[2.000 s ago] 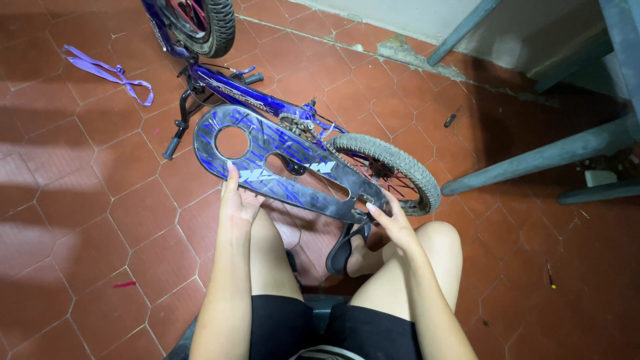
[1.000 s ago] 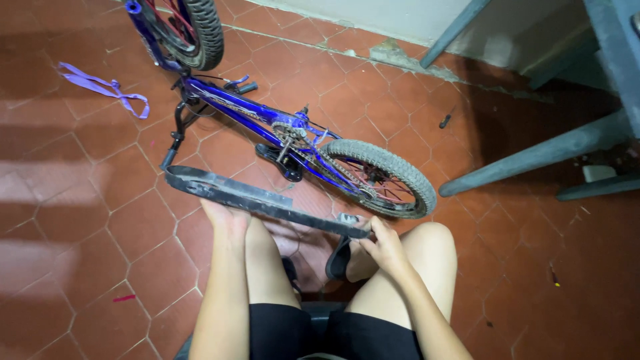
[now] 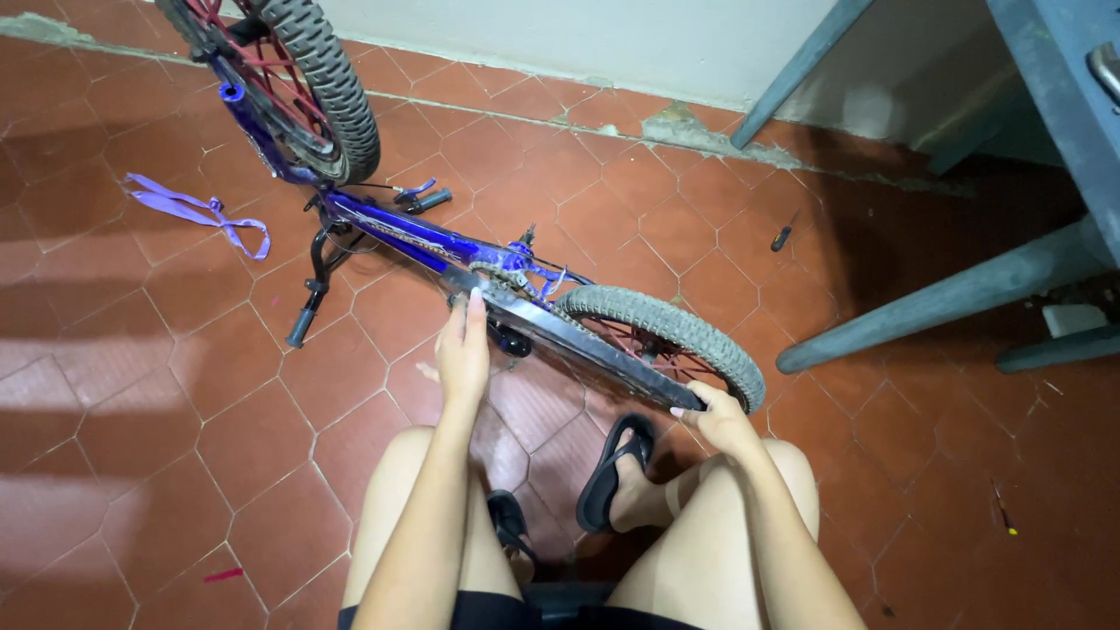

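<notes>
My left hand (image 3: 464, 354) grips the left end of a dark bicycle chain guard (image 3: 577, 334), its thumb or finger lying on the upper edge. The right end of the guard is in my right hand (image 3: 717, 418). Seen nearly edge-on, the guard lies along the near side of the chain and the rear wheel (image 3: 669, 319). Behind it, the blue bicycle frame (image 3: 394, 229) stands upside down on the floor, partly hidden by the guard. A black pedal (image 3: 510, 339) shows just under the guard.
The front wheel (image 3: 337, 96) rises at upper left, above a handlebar grip (image 3: 302, 327). A purple strap (image 3: 197, 213) lies on the tiles. Screwdrivers lie at right (image 3: 781, 238) and lower right (image 3: 1006, 516). Table legs (image 3: 936, 302) stand at right; my sandalled feet are below the guard.
The chain guard was face-up to the view, then edge-on and nearer my knees. Both hands have moved it up against the chain side of the bicycle.
</notes>
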